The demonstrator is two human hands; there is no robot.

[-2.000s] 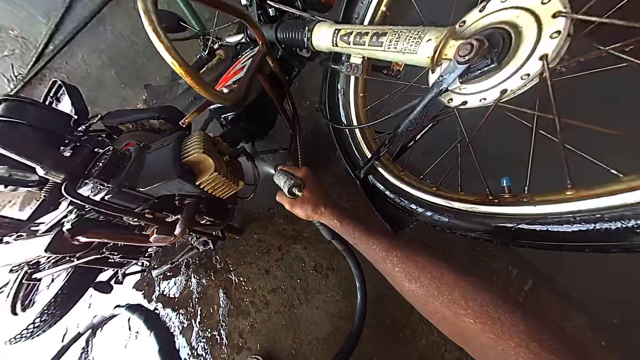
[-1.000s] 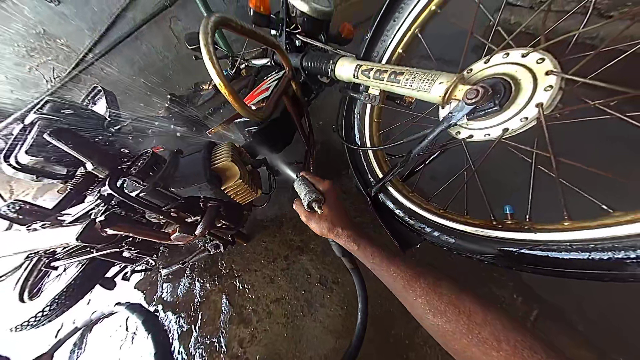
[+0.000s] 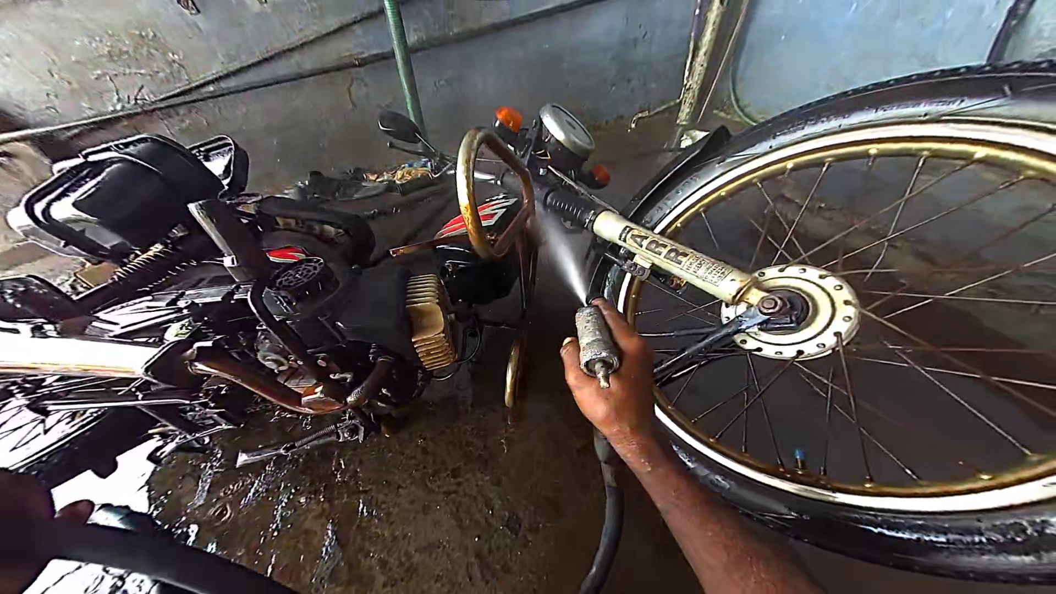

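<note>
My right hand [image 3: 619, 388] grips a metal spray gun [image 3: 596, 340] that sends a white jet of water up and left, toward the motorcycle's front fork [image 3: 660, 247] and crash guard [image 3: 472, 186]. A black hose [image 3: 609, 511] hangs below this hand. At the lower left edge, my left hand [image 3: 33, 524] is dark and partly cut off, closed around another stretch of black hose [image 3: 157, 561]. The motorcycle's finned engine cylinder [image 3: 431, 322] is left of the gun. Its spoked front wheel [image 3: 792, 309] stands close on the right.
Wet dark floor [image 3: 462, 495] lies below the motorcycle. Behind it stands a blue-grey wall [image 3: 619, 58] with a green pipe [image 3: 403, 66] and a thin hose along it. A mirror [image 3: 399, 125] and orange indicators [image 3: 509, 118] stick out near the handlebar. The side stand [image 3: 285, 450] juts out low.
The water jet has turned from the engine area toward the upper fork and crash guard. My left hand has come into view at the lower left. The view has tilted up to show the wall.
</note>
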